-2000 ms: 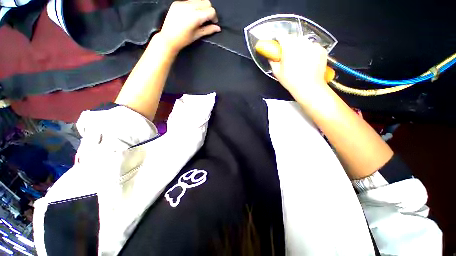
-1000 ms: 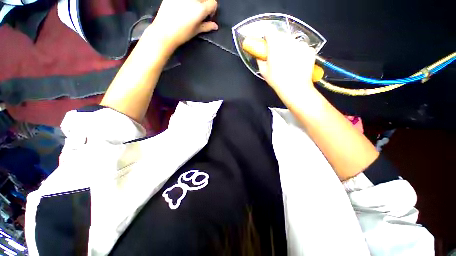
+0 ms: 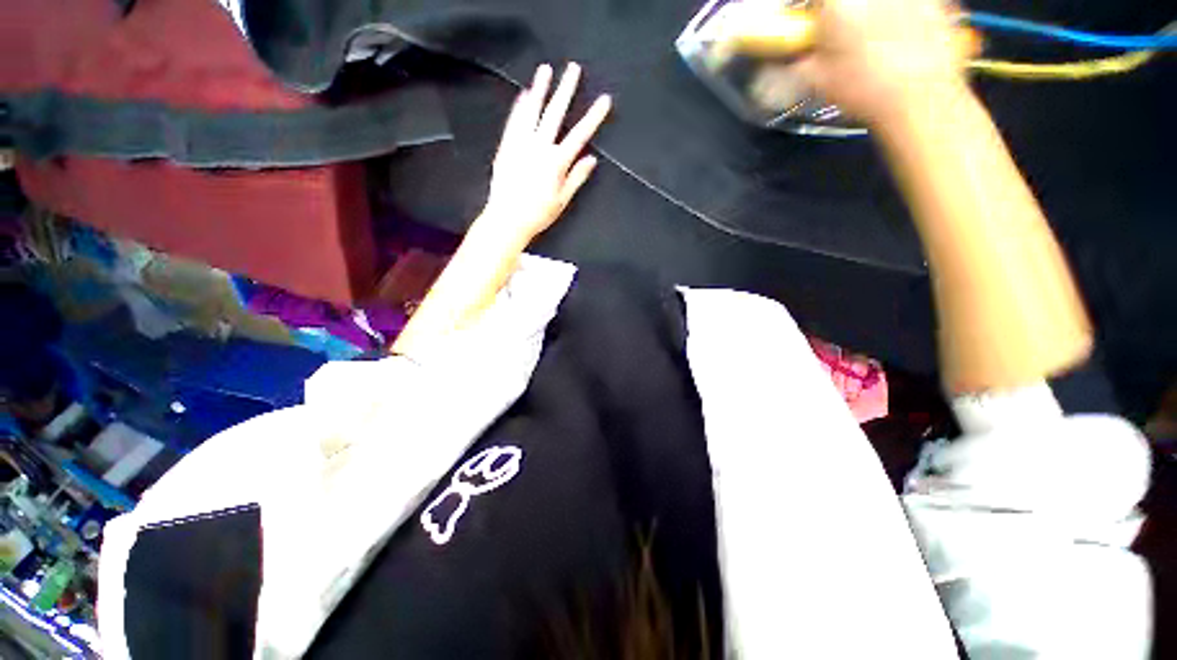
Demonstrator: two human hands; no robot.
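A long dark fabric strip with a thin pale edge lies across the black table cover, hard to tell from it. My left hand rests with fingers spread at the strip's edge, holding nothing visible. My right hand, blurred and partly cut off by the top edge, grips the yellow-orange handle of the steam iron. The iron is at the upper right; whether its plate touches the cloth cannot be told. A blue hose and a yellow line run right from it.
A dark strip lies on the dark red block at the left. A pink item shows below the table edge. Blue crates, purple cloth and clutter are at the lower left.
The iron and my right hand have moved up and right. My left hand has moved lower and its fingers have opened out. The long strip's pale edge now shows further right.
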